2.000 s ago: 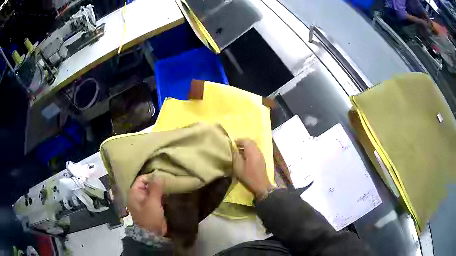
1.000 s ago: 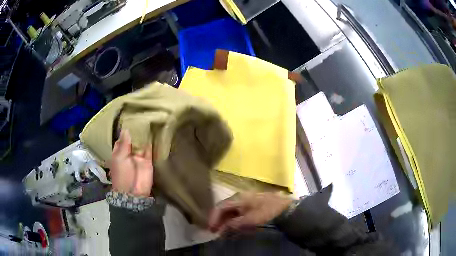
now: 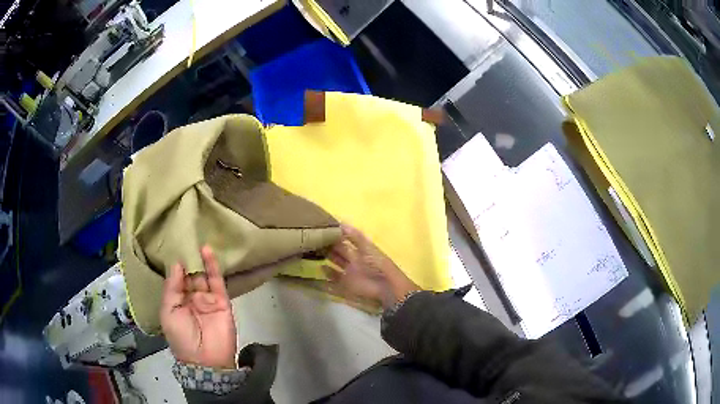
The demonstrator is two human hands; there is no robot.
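A khaki bag body (image 3: 178, 185) with a darker brown-grey part and yellow edging is raised in front of me, bunched and folded. My left hand (image 3: 199, 312) is palm up under its lower left part, fingers spread, fingertips against the cloth; I cannot tell whether they grip it. My right hand (image 3: 365, 270) pinches the bag body's right corner. A flat yellow panel (image 3: 371, 181) with brown tabs (image 3: 314, 106) at its top corners lies behind and to the right, partly covered by the bag body. Bare forearms do not show; dark sleeves reach the wrists.
White papers with faint writing (image 3: 545, 237) lie right of the yellow panel. Folded khaki bag bodies (image 3: 659, 158) lie on the grey bench at the right. A blue bin (image 3: 308, 71) is beyond the panel. A sewing machine (image 3: 87, 323) is at the lower left, another at the upper left.
The bag body has turned and opened out, its dark part now up and to the right. My right hand has moved up from the table's front to its corner. The camera view has shifted.
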